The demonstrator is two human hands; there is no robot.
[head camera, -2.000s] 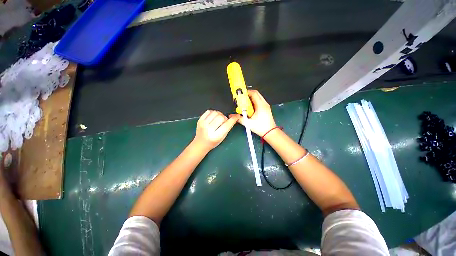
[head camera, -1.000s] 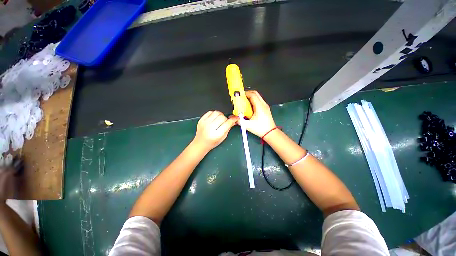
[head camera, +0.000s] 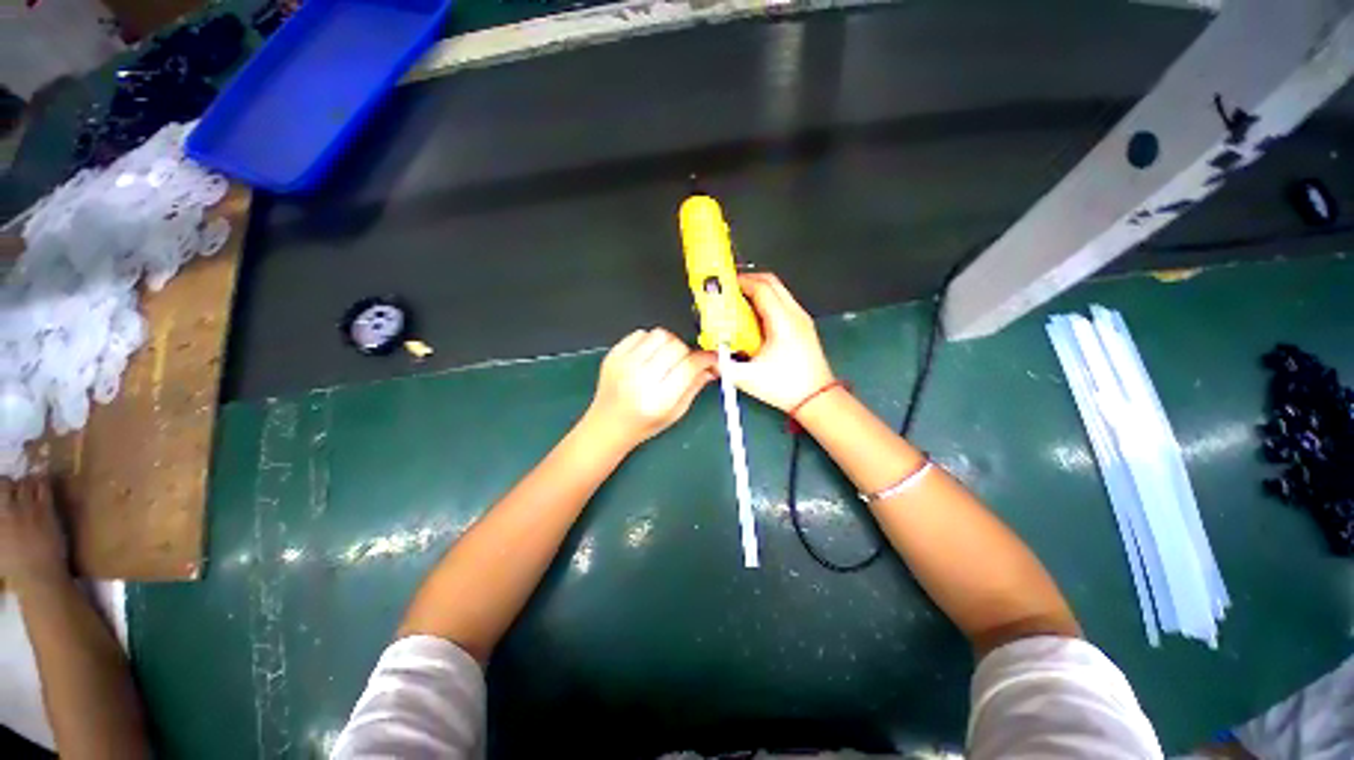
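A yellow glue gun points away from me over the near edge of the dark belt. My right hand is closed around its right side. A white glue stick trails from its back toward me. My left hand is curled, its fingertips touching or close to my right hand below the gun; whether it holds anything is hidden. A round black unit with a pale dotted face lies on the belt at the left, beside a small cream-coloured bit.
A brown board holds a pile of translucent discs, a neighbour's hand on it. Also a blue tray, slanting white post, glue sticks, black parts, black cable and another unit.
The round black unit has appeared on the belt at the left, and the cream bit has moved right. The unit beyond the post has shifted right. My hands hold nearly the same pose.
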